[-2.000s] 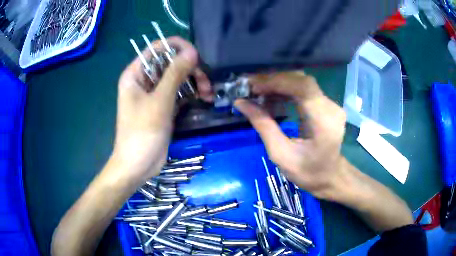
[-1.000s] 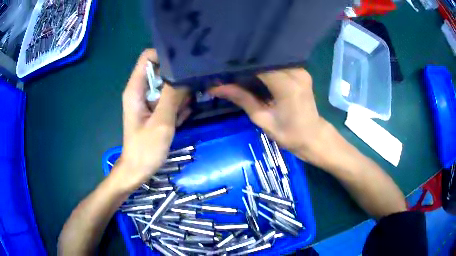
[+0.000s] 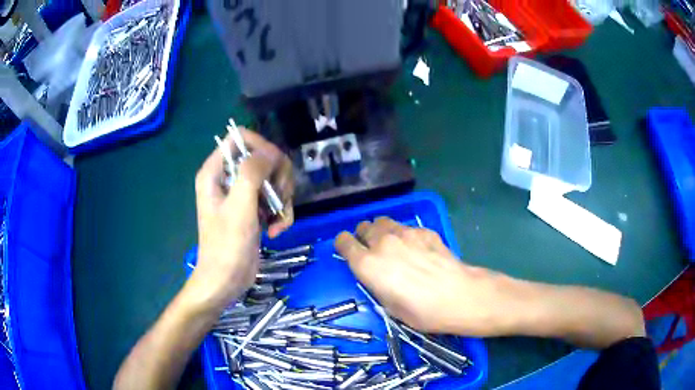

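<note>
My left hand (image 3: 240, 202) holds a few silver rod-and-tube parts (image 3: 271, 196), thin pins pointing up, left of the press fixture. My right hand (image 3: 408, 278) is low over the right part of the blue parts tray (image 3: 438, 213), palm down; its fingertips point left and a thin pin shows near them, but whether it grips a part cannot be told. Many loose parts (image 3: 301, 354) lie in the tray. The silver lower fixture block (image 3: 332, 151), with two dark holes and a central notch, holds no part. The small notched upper die (image 3: 325, 122) is above it.
The grey press head (image 3: 309, 46) overhangs the dark base (image 3: 381, 171). A white tray of pins (image 3: 71, 122) is upper left, a blue bin (image 3: 42, 251) far left. Right are a clear box (image 3: 545, 114), a white card (image 3: 579, 225), red bins (image 3: 488, 57) and a small blue bin (image 3: 674, 167).
My right hand has moved from the fixture down over the tray. My left hand has come slightly away from the press. The fixture, hidden before by hands and press head, now shows.
</note>
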